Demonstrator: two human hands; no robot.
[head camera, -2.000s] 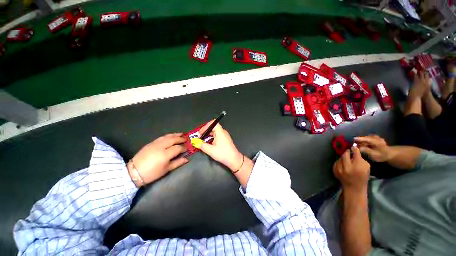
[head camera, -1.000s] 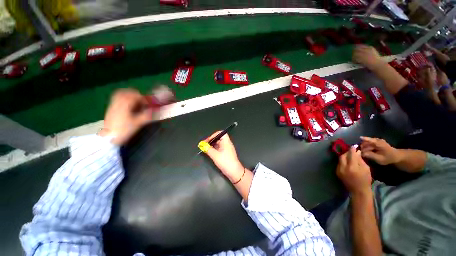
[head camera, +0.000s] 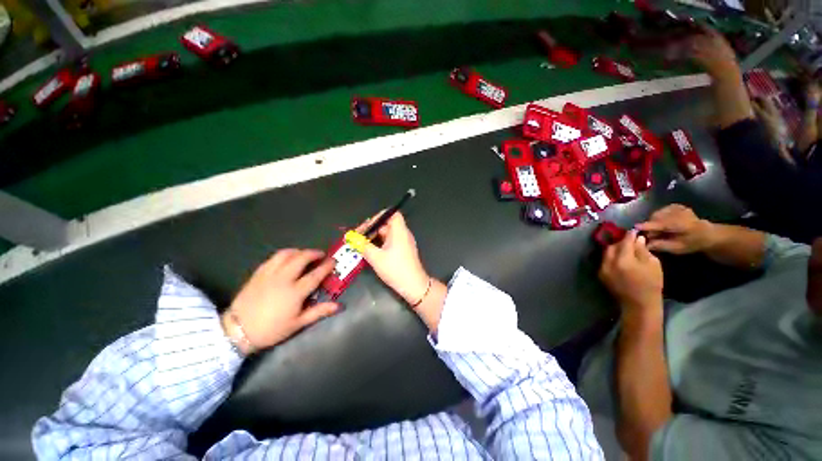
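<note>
A red unit (head camera: 342, 266) with a white printed panel lies on the dark bench top in front of me, its long side slanting up to the right. My left hand (head camera: 278, 299) holds its lower left end, with the fingers over that end. My right hand (head camera: 397, 256) grips a slim pen-like tool (head camera: 389, 214), yellow at the fingers, with its long black rear end pointing up and right. The yellow part is at the unit's upper end. The tool's tip is too small or hidden to tell.
A pile of red units (head camera: 563, 171) lies to the right on the bench. The green conveyor belt (head camera: 270, 117) with its white rail (head camera: 270, 185) runs beyond, with scattered red units. A neighbour in a grey-green shirt (head camera: 739, 347) works at right. Another person's arm reaches over the belt.
My left hand was blurred over the white rail with a red unit; it is back at the bench on a unit. My right hand kept the tool. Units on the belt have shifted.
</note>
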